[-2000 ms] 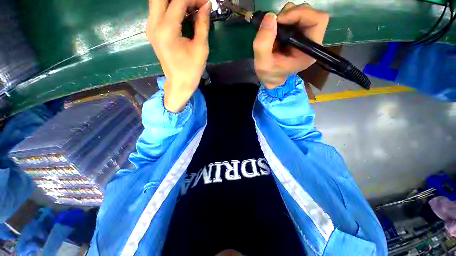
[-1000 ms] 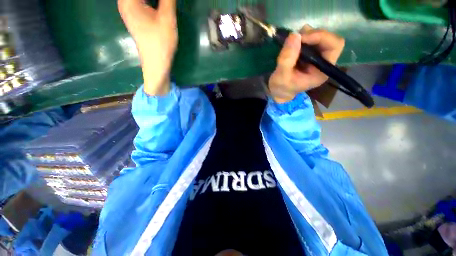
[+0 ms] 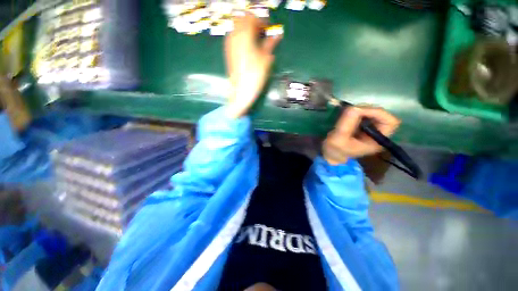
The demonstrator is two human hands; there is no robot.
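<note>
My right hand (image 3: pixel 360 133) holds a black soldering iron (image 3: pixel 392 149), its thin metal tip pointing left beside the fixture. The small dark fixture (image 3: pixel 319 94) sits near the green bench's front edge, with a shiny silver unit (image 3: pixel 297 92) in it. My left hand (image 3: pixel 248 57) reaches to a loose pile of small silver-white parts (image 3: pixel 196 16) at the top. One silver part with a yellow-orange end (image 3: pixel 274 30) shows at its fingertips; the blur hides whether it is gripped.
A tray with rows of silver-gold parts (image 3: pixel 71 42) lies at the bench's left. A green tray (image 3: pixel 446 85) with a round brown tub (image 3: pixel 493 68) is at right. Stacked trays (image 3: pixel 113 165) stand lower left. Another person's arm (image 3: pixel 14 105) shows at the left edge.
My left hand has left the fixture and moved up to the pile. My right hand still holds the iron, drawn slightly back. The view has shifted, showing more of the bench and green tray.
</note>
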